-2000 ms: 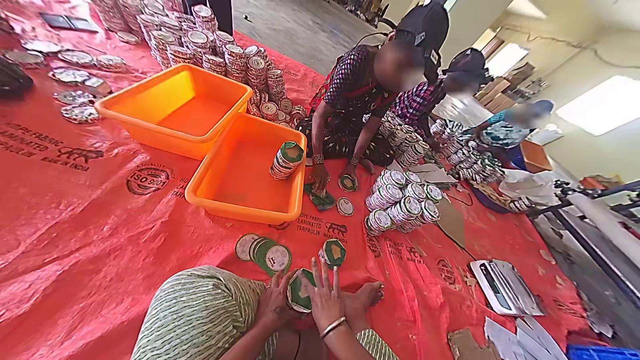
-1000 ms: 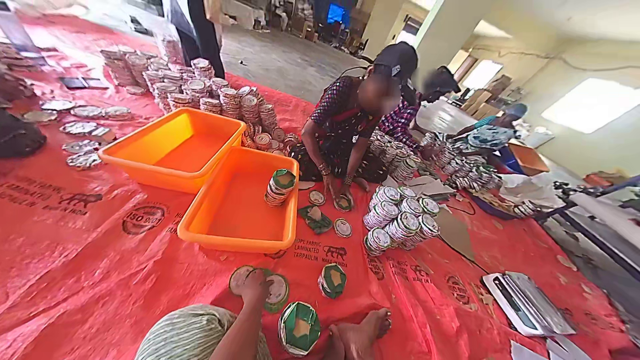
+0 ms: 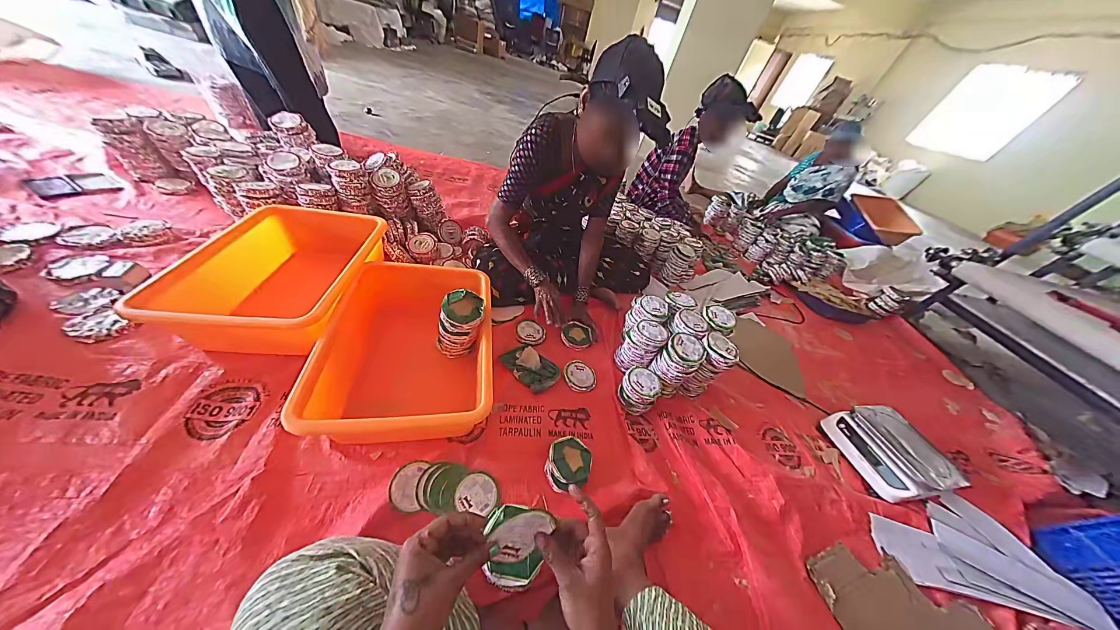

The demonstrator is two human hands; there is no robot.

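Note:
My left hand (image 3: 446, 556) pinches the left edge of a round printed label disc (image 3: 518, 530). My right hand (image 3: 573, 547) holds the disc's right edge, its index finger raised. The disc lies over the top of a green-and-white wrapped round stack (image 3: 512, 573). Left of it, several round discs (image 3: 442, 488) lie overlapped on the red tarpaulin. Just above my right hand stands another wrapped stack (image 3: 569, 462) with a green hexagonal top.
An orange tub (image 3: 389, 429) holds a wrapped stack (image 3: 460, 322); a second tub (image 3: 219, 324) adjoins it. A co-worker (image 3: 573, 192) sits opposite, near grouped stacks (image 3: 674, 350). A scale (image 3: 892, 451) and paper sheets (image 3: 989, 560) lie right.
My left hand has moved from the loose discs to the wrapped stack, with a disc now between both hands. My right hand, not seen one second ago, is in view.

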